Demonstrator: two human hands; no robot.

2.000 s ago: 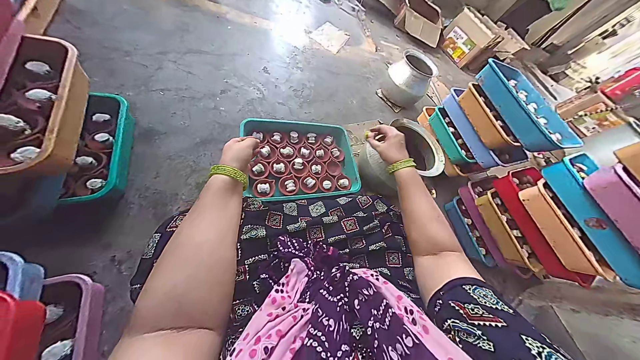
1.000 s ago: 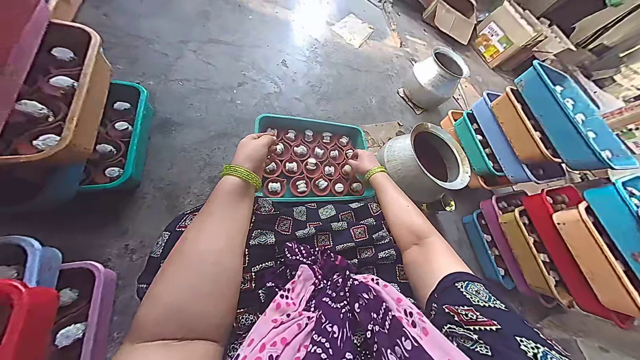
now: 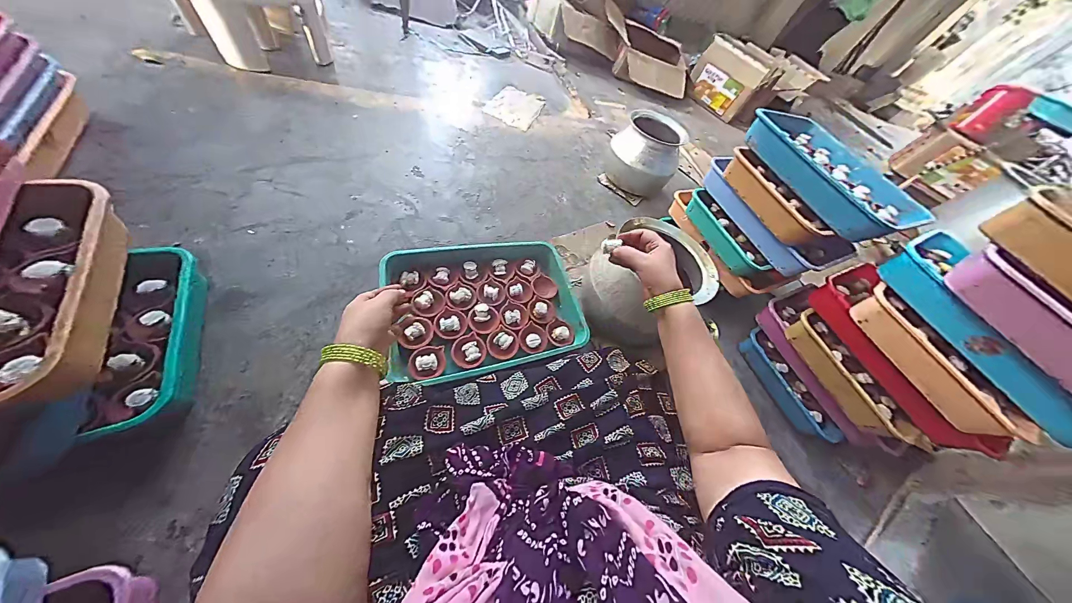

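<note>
A green plastic tray (image 3: 479, 375) in front of my lap holds rows of small reddish-brown clay cups, most with a whitish rolled piece (image 3: 481, 312) in them. One cup (image 3: 544, 287) near the tray's right end looks empty. My left hand (image 3: 374, 316) is at the tray's left side, its fingertips by the cups; whether they grip anything is unclear. My right hand (image 3: 650, 258) is raised over the near metal pot (image 3: 615, 293), pinching a small whitish piece (image 3: 611, 245) between thumb and fingertips. The pot stands just right of the tray; its inside is partly hidden.
A second metal pot (image 3: 643, 155) stands farther back. Stacked coloured trays, such as a blue one (image 3: 837, 188) and a red one (image 3: 913, 394), fill the right. An orange tray (image 3: 92, 293) and another green tray (image 3: 188, 335) are at the left. Cardboard boxes (image 3: 733, 75) lie behind.
My right hand has moved from the tray's right side to above the near pot, with a whitish piece now visible in its fingers. My left hand stays at the tray's left side.
</note>
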